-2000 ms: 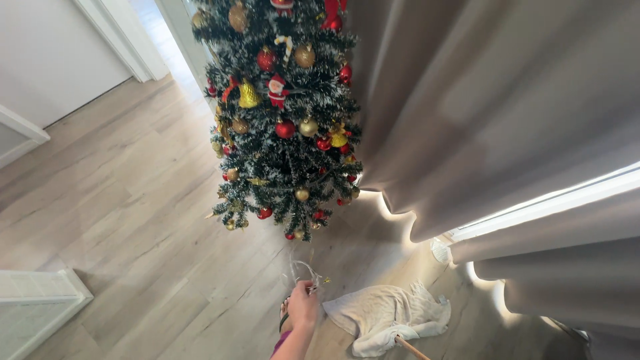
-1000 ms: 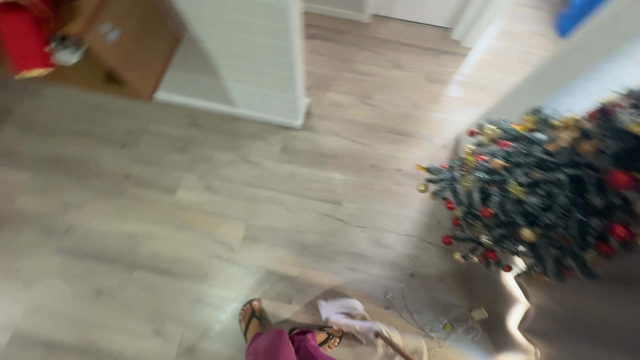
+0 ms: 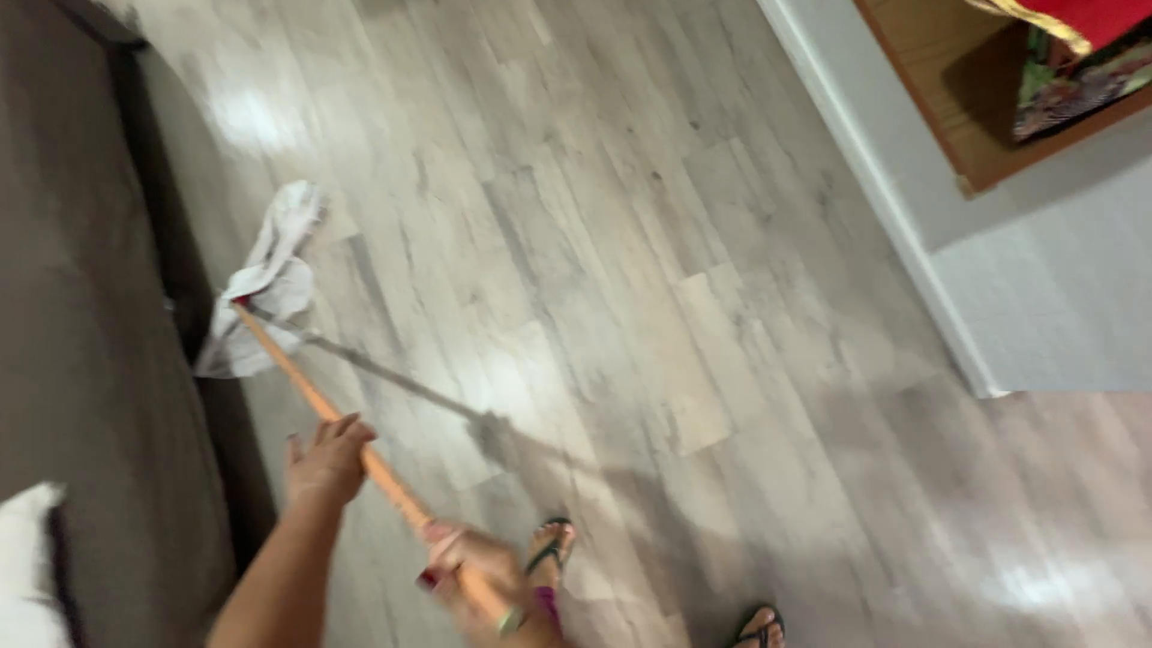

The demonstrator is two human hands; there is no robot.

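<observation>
A long orange wooden mop handle (image 3: 295,375) runs from the lower middle up to the left, where its red fitting meets a white cloth (image 3: 279,286) lying on the wood-look floor beside the dark sofa. My left hand (image 3: 329,457) lies around the handle near its middle, with some fingers raised. Nearer its top end, my right hand (image 3: 477,567) is closed around the handle and slightly blurred.
On the left stands a dark grey sofa (image 3: 81,297) with a white cushion (image 3: 31,567) at lower left. A low white wall (image 3: 1044,306) with a wooden top (image 3: 972,135), bearing a red cloth, juts in at upper right. My feet in flip-flops are at the bottom.
The view has swung far away from the Christmas tree and curtain to the sofa. Both my hands are now seen on the handle; the cloth lies beside the sofa.
</observation>
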